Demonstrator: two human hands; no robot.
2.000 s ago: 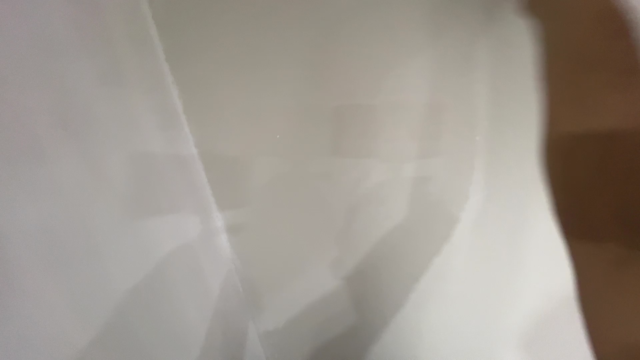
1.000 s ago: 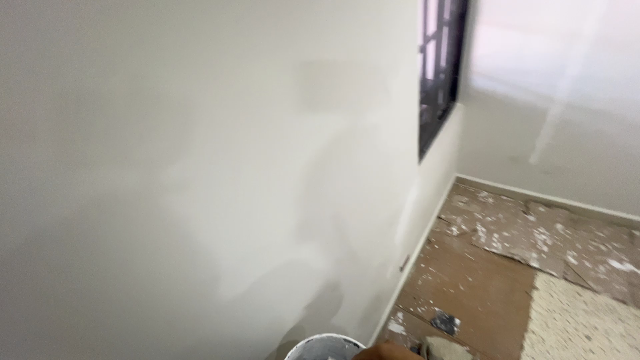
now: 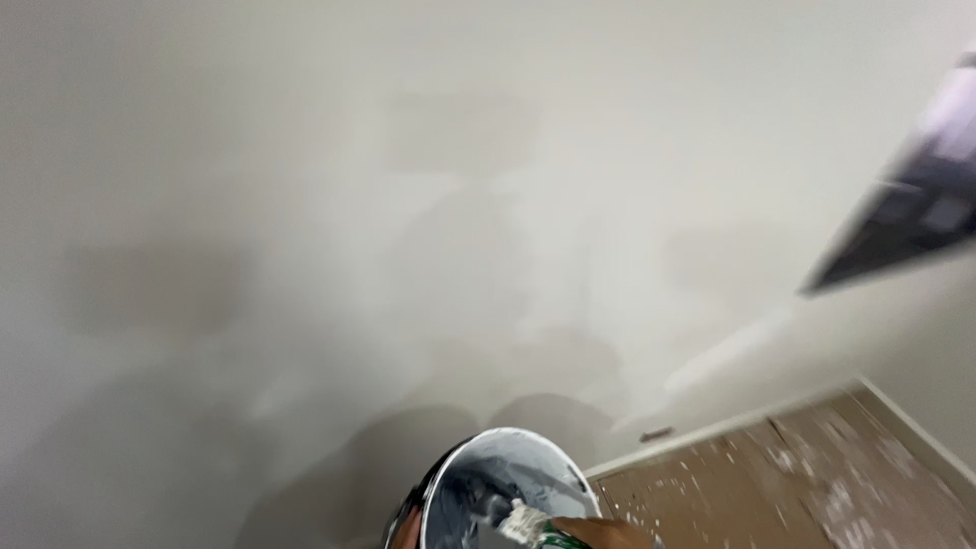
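Observation:
At the bottom centre is a round paint bucket (image 3: 509, 436) with a white rim and grey-white paint smeared on its inner wall. My left hand (image 3: 408, 530) grips the bucket's outer left side; only a few fingers show. My right hand (image 3: 602, 532) enters over the right rim and is closed on a paintbrush (image 3: 526, 522) with a green part on its handle and paint-crusted upper end. The brush points down into the bucket; its bristles are blurred.
A pale wall (image 3: 473, 252) with soft shadows fills most of the view. A dark-framed window (image 3: 907, 206) is at the right. Paint-spattered brown floor covering (image 3: 709, 488) lies along the white skirting (image 3: 732, 427) at the lower right.
The bucket shows more fully than a second ago, and the brush has come into view inside it. The view has tilted and moved.

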